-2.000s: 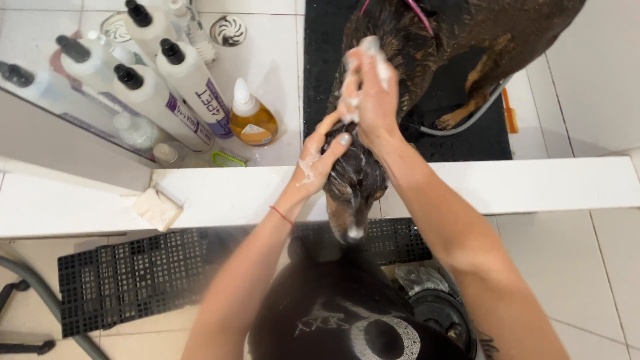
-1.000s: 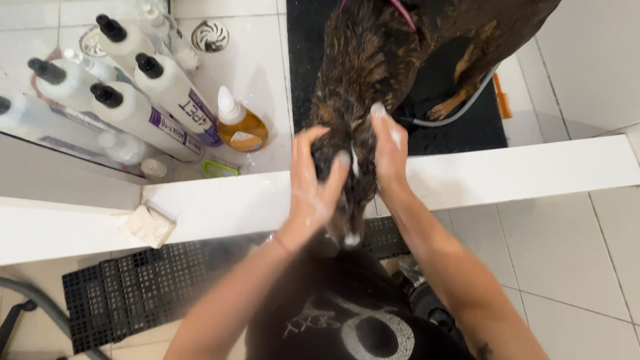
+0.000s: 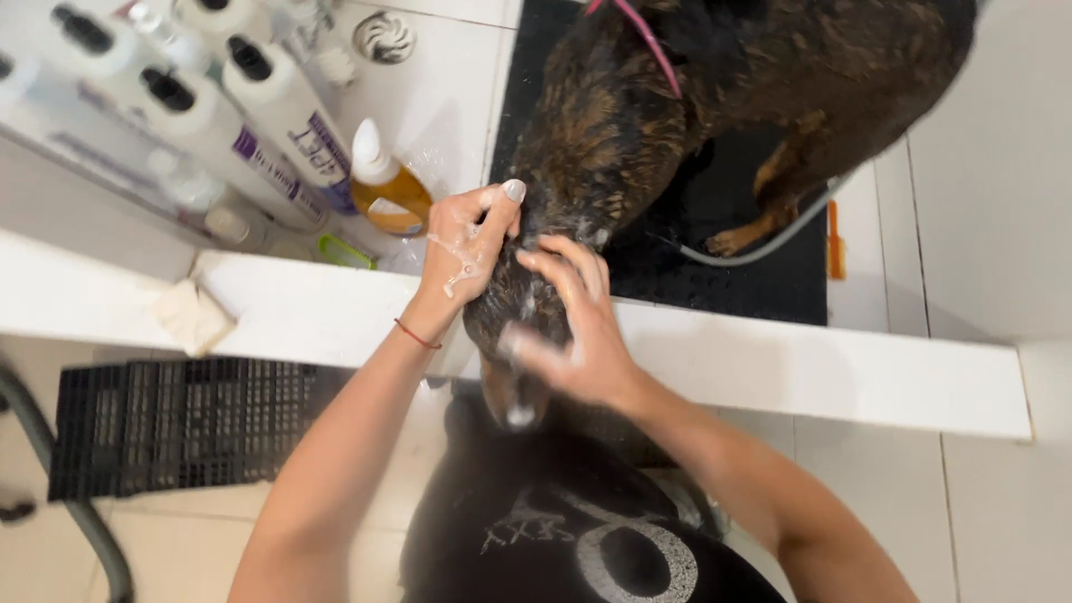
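Observation:
A wet, dark brown dog stands on a black mat, its head hanging over the white ledge and foam on its nose. My left hand, streaked with lather, is curled at the side of its neck and head, thumb pointing up; its fingertips are partly hidden, so I cannot tell whether it grips an ear. Spread over the top of the head is my right hand, fingers bent and thumb blurred, with white foam beneath. A pink loop lies around the dog's neck.
Several white pump bottles and an amber bottle stand at the left, near a green-rimmed item. The white ledge crosses in front of me. A grey hose curves by the dog's paw. Below left lies a black plastic grate.
My left hand has moved from the dog's head up toward its neck. My right hand has come from the side of the head onto its top.

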